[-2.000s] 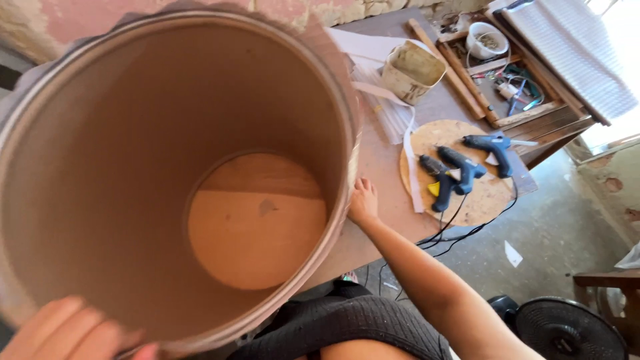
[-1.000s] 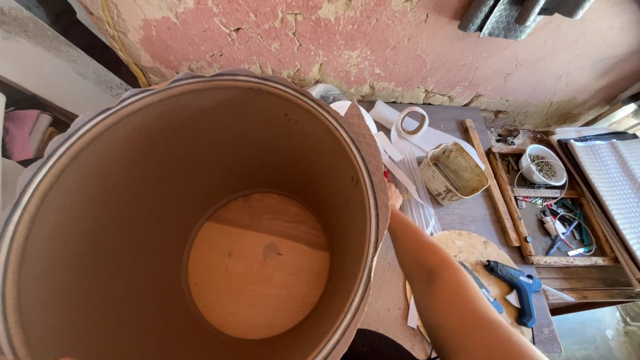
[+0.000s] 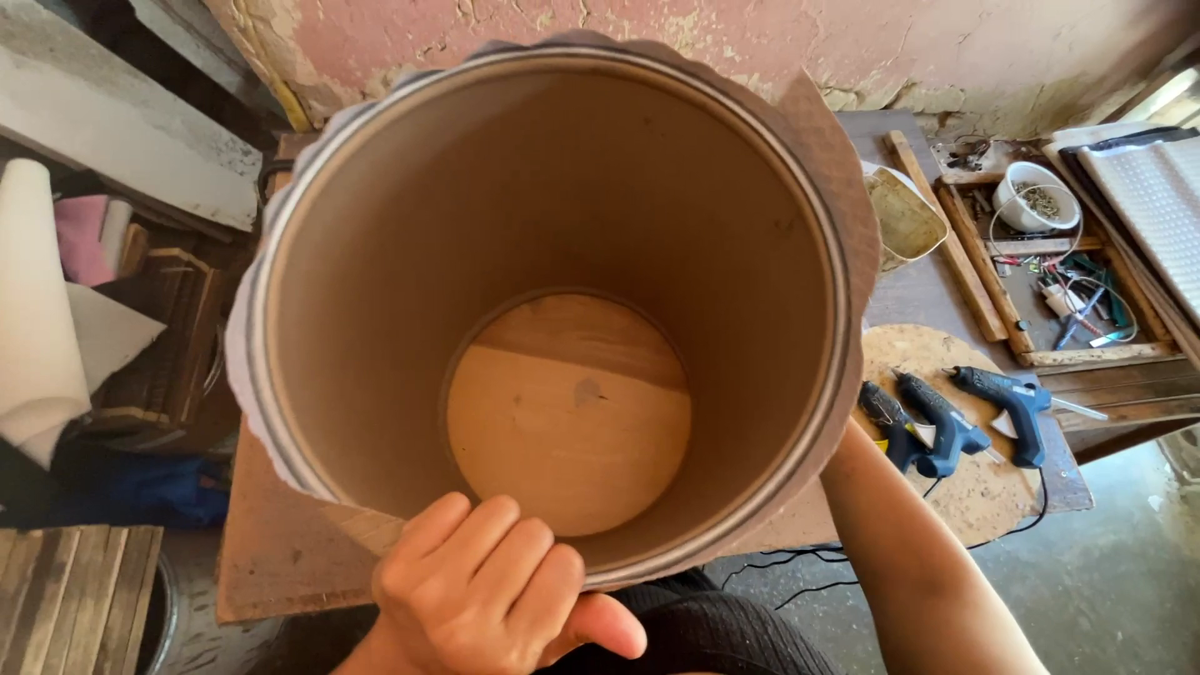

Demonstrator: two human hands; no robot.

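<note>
A large round drum point(image 3: 656, 206), brown inside with a wooden disc point(image 3: 572, 412) at its bottom, stands open-topped on the table. Corrugated cardboard point(image 3: 830, 150) with a wavy edge wraps around its outside. My left hand point(image 3: 497, 572) grips the near rim, fingers curled over the edge and thumb outside. My right forearm reaches along the drum's right side; the right hand itself is hidden behind the drum wall. Close to that forearm, several blue glue guns point(image 3: 947, 422) lie on a round board point(image 3: 975, 497).
Behind the drum is a peeling pink wall point(image 3: 562, 19). At the right are a square container point(image 3: 905, 216), a wooden strip point(image 3: 947, 234), a white bucket point(image 3: 1036, 197) and a framed tray of tools point(image 3: 1097, 352). White rolled material point(image 3: 33, 300) stands at the left. Black cables hang below the table edge.
The view has shifted. My left hand, out of sight one second ago, is on the near rim. My right hand, seen beside the drum earlier, is now hidden behind it.
</note>
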